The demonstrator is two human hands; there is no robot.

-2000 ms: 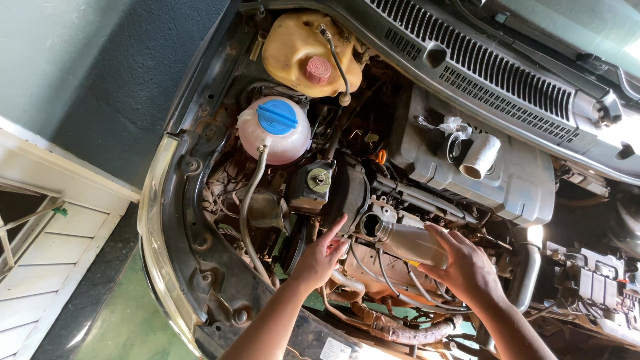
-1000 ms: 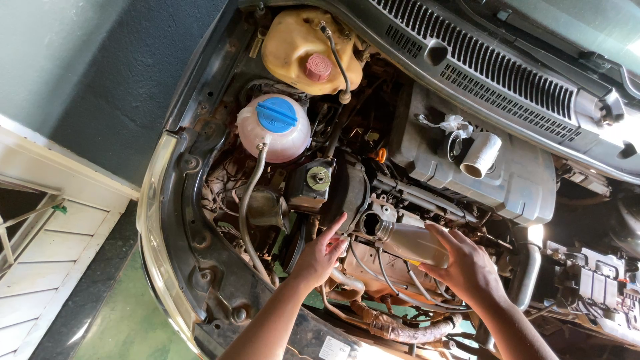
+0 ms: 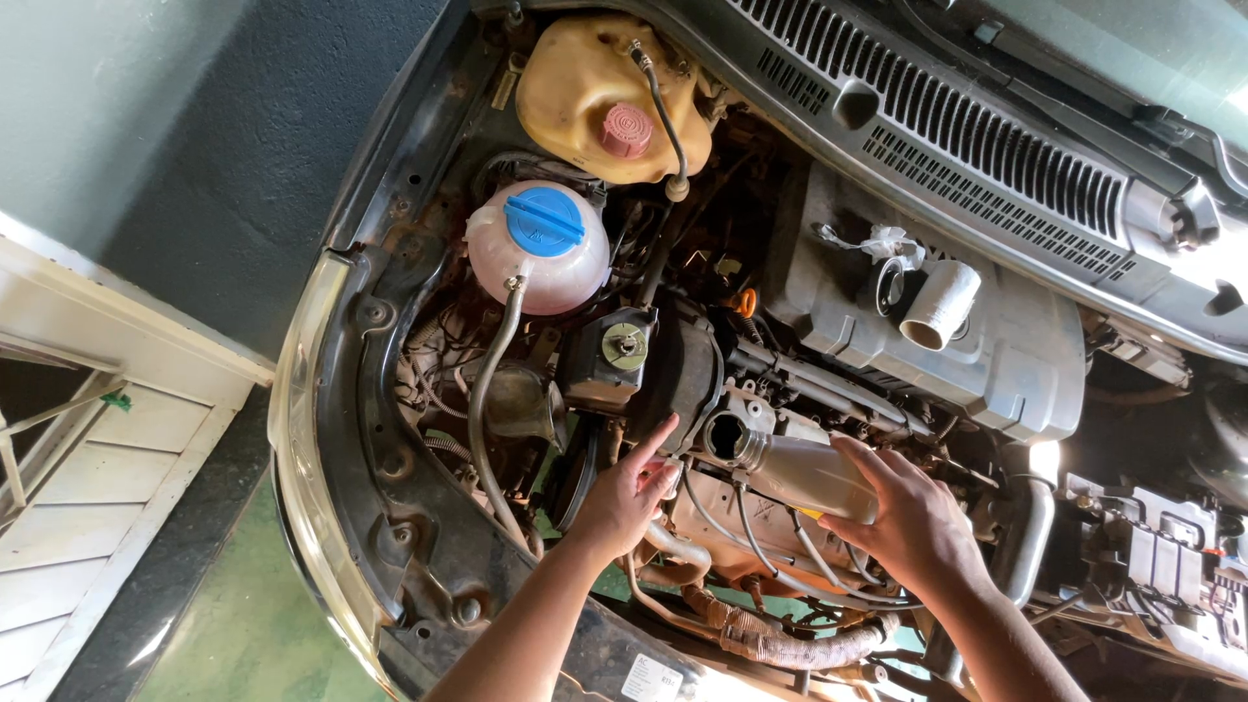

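My right hand (image 3: 912, 517) grips a tan plastic bottle (image 3: 804, 476) that lies nearly level over the engine, its neck end at the dark round opening of the engine's oil filler neck (image 3: 728, 436). Just left of that opening, my left hand (image 3: 629, 497) has its index finger extended toward the black timing cover (image 3: 678, 375); thumb and fingers come together at a small pale part I cannot make out. On the grey plastic engine cover (image 3: 936, 361) sit a white cylindrical piece (image 3: 940, 304) and a crumpled clear wrapper (image 3: 887, 246).
Up and left are a coolant tank (image 3: 538, 278) with a blue cap and a yellowed reservoir (image 3: 585, 88) with a red cap. A grey hose (image 3: 492, 380) runs down from the coolant tank. The front body panel (image 3: 390, 468) borders the bay; spark plug leads (image 3: 751, 536) cross below the bottle.
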